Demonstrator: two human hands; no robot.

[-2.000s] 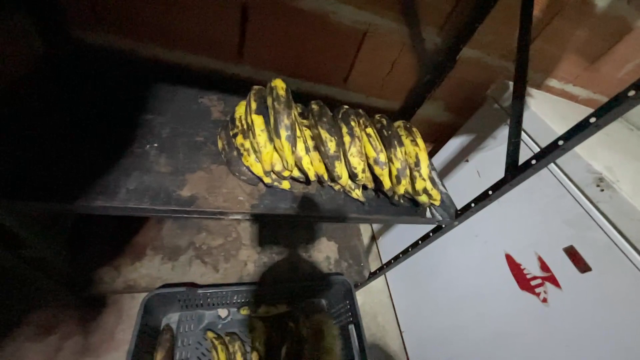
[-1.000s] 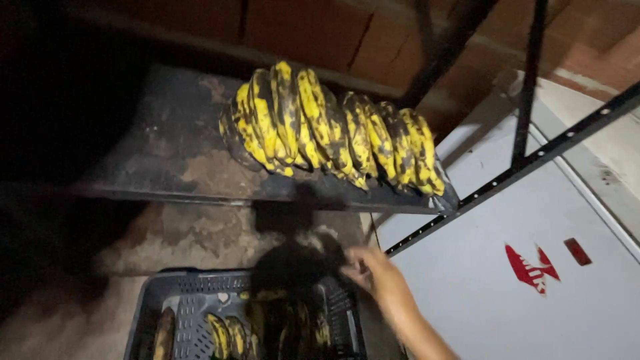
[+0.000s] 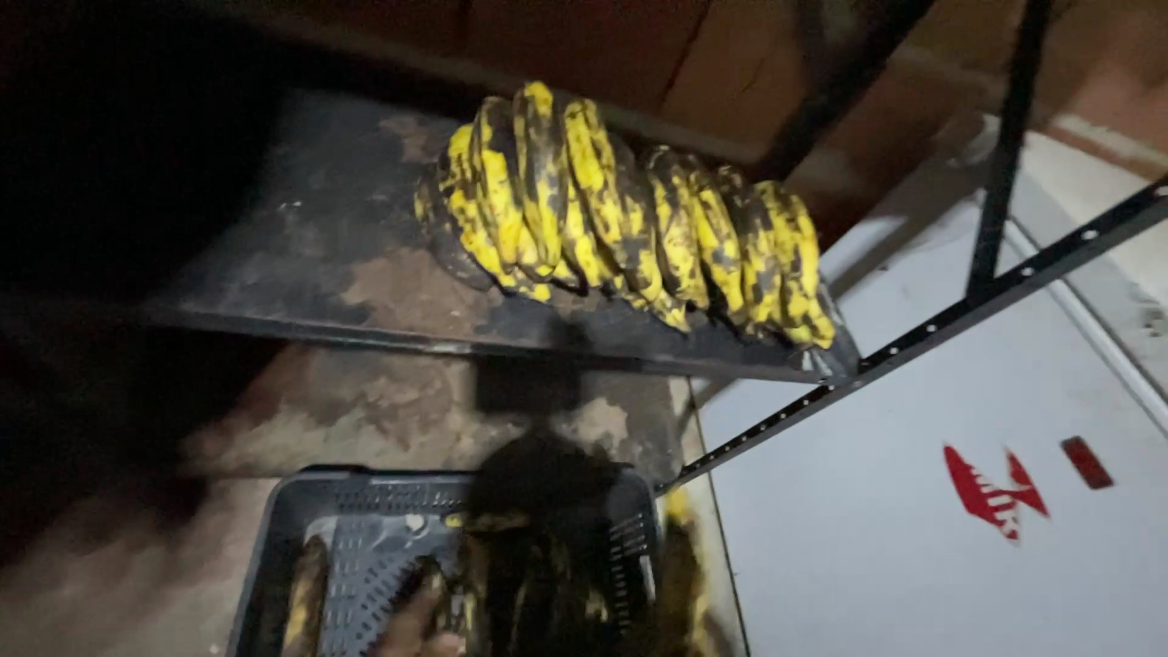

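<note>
Overripe plantains [image 3: 593, 210], yellow with black patches, lie side by side in a row on a dark metal shelf [image 3: 411, 310]. Below it, a black plastic crate [image 3: 315, 497] holds several more plantains, one by its left wall [image 3: 306, 593]. What appears to be my left hand [image 3: 415, 625] is blurred at the bottom edge, inside the crate, with its fingers at a plantain [image 3: 438, 584]; whether it grips is unclear. A blurred yellow-and-black plantain [image 3: 689, 575] shows just beyond the crate's right wall; what supports it is hidden. My right hand is not visible.
A perforated black metal upright [image 3: 931, 328] slants along the shelf's right end. Behind it stands a white appliance-like panel [image 3: 849, 511] with a red logo. A brick wall [image 3: 584, 46] is behind the shelf. A dark shadow falls across the crate.
The right hand seen over the crate's right side one second ago is out of view. A hand now shows inside the crate, and a blurred plantain has appeared beyond its right wall.
</note>
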